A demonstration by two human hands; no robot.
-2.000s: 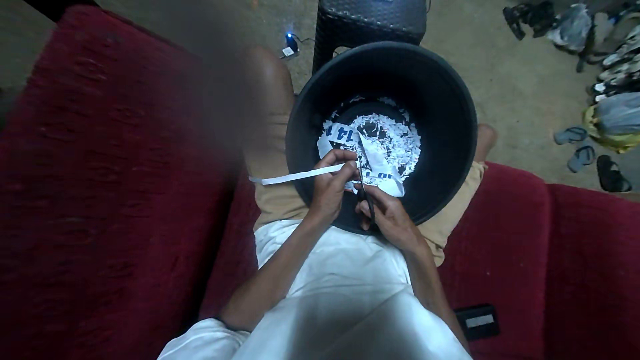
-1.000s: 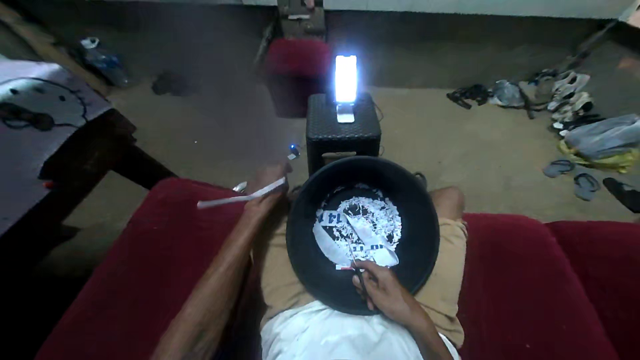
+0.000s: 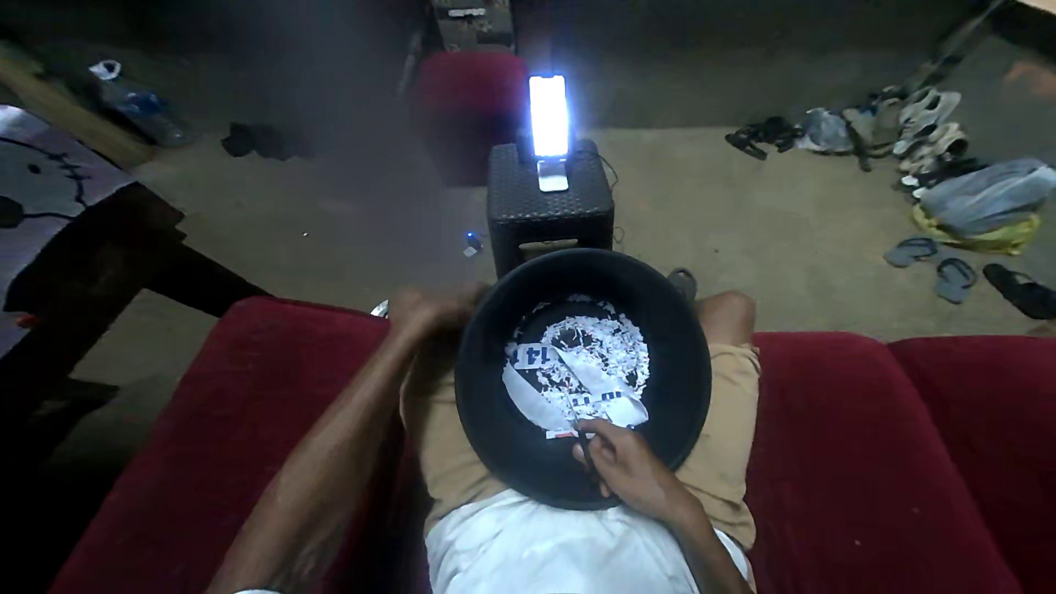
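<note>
A round black plastic tub point(image 3: 487, 412) rests on my lap. Inside lie many small white paper shreds point(image 3: 623, 346) and larger printed paper strips point(image 3: 532, 396). My right hand point(image 3: 623, 466) is over the tub's near side, closed around the dark handles of scissors point(image 3: 587, 454), whose blades point toward the paper. My left hand point(image 3: 429, 312) is at the tub's left outer side, near my knee; it is blurred, and its fingers are partly hidden, so I cannot tell what it holds.
Ahead, a lit phone point(image 3: 549, 120) stands on a black woven-pattern stool point(image 3: 549, 202). Red sofa cushions point(image 3: 858, 445) are on both sides of me. A dark table with a printed cloth point(image 3: 49, 190) is at left; footwear point(image 3: 936, 124) and plastic bags point(image 3: 990, 198) lie on the floor at right.
My left hand has left the tub, where it held paper, and moved out to the left. The white strip it held one second ago no longer shows. The view has tilted up.
</note>
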